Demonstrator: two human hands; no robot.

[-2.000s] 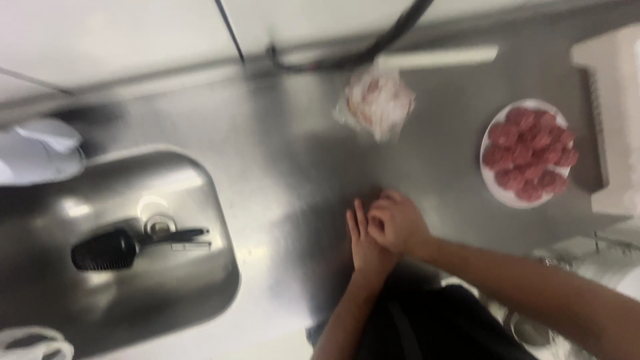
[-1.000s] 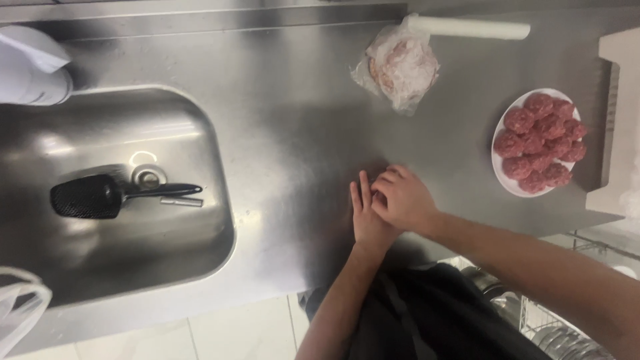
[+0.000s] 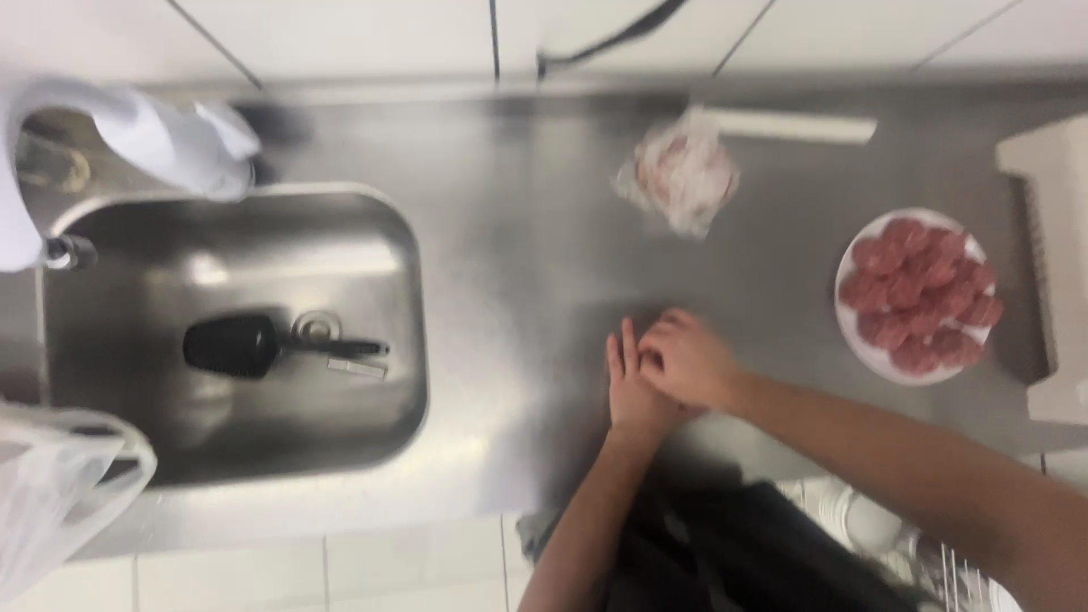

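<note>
My left hand (image 3: 639,393) is over the steel counter (image 3: 510,280), two of its fingers stretched out and apart. Curled fingers of my right hand (image 3: 690,361) rest on the left palm and hide part of it; whether anything lies between the two hands cannot be seen. To their right a white plate (image 3: 850,333) bears several raw minced-meat balls (image 3: 918,293). Beyond the hands lies a crumpled clear plastic bag (image 3: 684,174) with something pale pink inside, touching a long white strip or roll (image 3: 790,125).
At the left is a steel sink (image 3: 255,446) holding a black slotted turner or scoop (image 3: 234,346) and a small metal piece (image 3: 357,367) near the drain. A white faucet (image 3: 170,140), a white plastic bag (image 3: 59,476), a beige crate-like object (image 3: 1058,272) and a dish rack (image 3: 952,569) surround the work area.
The view has shifted, showing more of the wall and faucet. My hands stay together, the right on the left.
</note>
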